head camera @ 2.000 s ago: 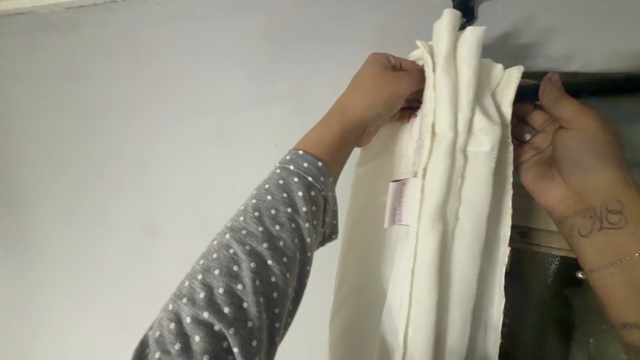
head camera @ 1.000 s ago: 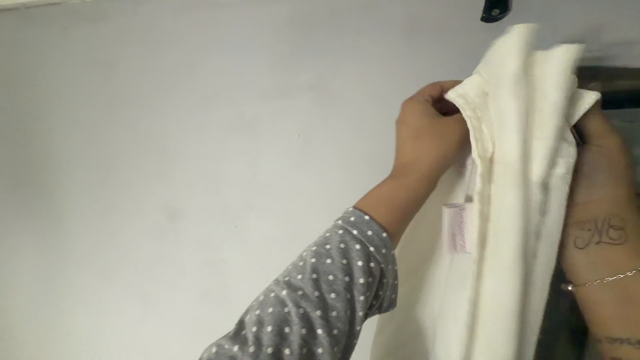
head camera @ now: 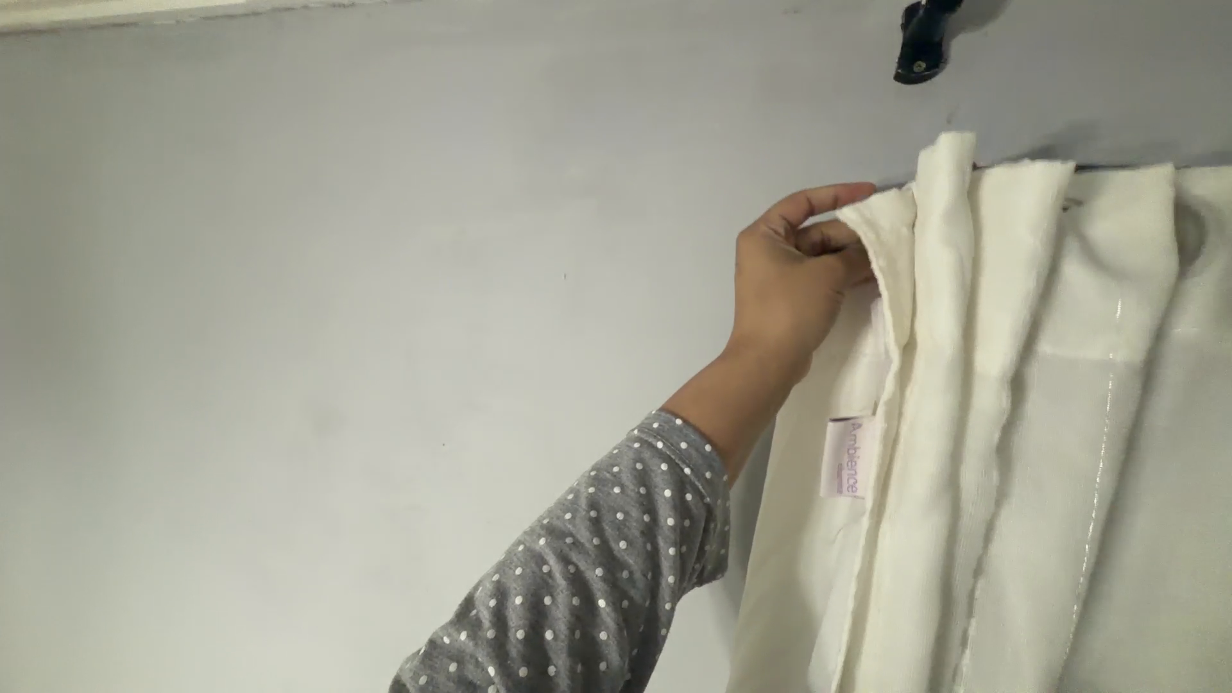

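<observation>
A white curtain panel (head camera: 1011,423) hangs in folds at the right, with its gathered top edge near the upper right. My left hand (head camera: 794,260), coming out of a grey polka-dot sleeve, grips the curtain's top corner at its left edge; the fingertips are partly hidden behind the cloth. A small sewn label (head camera: 849,457) bearing writing sits below that hand. A dark strip, perhaps a curtain rod, shows just above the cloth. My right hand is out of view.
Above the curtain, a black bracket (head camera: 921,48) with a screw is fixed to the grey wall (head camera: 385,337). A pale trim strip (head camera: 96,12) runs along the upper left.
The curtain's folds have spread out to the right, where they were bunched between both hands. My right hand has gone out of view. My left hand still holds the curtain's left edge.
</observation>
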